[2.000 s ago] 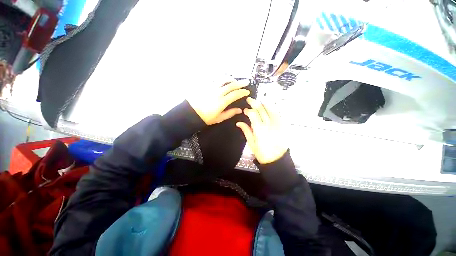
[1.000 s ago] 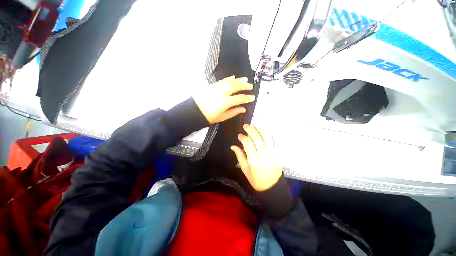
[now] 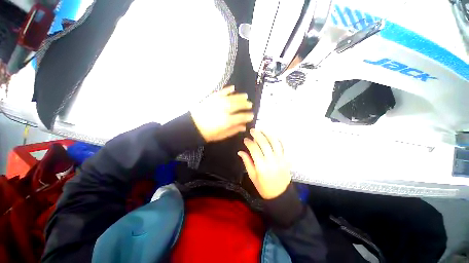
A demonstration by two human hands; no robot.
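A long black fabric piece [image 3: 244,67] with a grey speckled overlocked edge runs from the top of the picture, past the left side of the presser foot [image 3: 265,77], down to the table's front edge. My left hand [image 3: 222,115] lies flat on it, fingers spread, just on the near side of the foot. My right hand [image 3: 266,160] rests nearer to me on its right edge, fingers apart. Neither hand visibly pinches the cloth. The needle tip is too small to make out. The piece's near end merges with dark cloth at my lap.
The white sewing machine head [image 3: 401,69] stands at right. A black bundle [image 3: 366,101] lies on the machine bed. Another black curved piece [image 3: 72,59] lies at left. A red device [image 3: 35,31] is at upper left. Red cloth [image 3: 31,205] and a red container [image 3: 25,154] are at lower left.
The black piece has moved away from me past the foot, its far part now reaching the picture's top. Both hands are nearer to me than two seconds ago.
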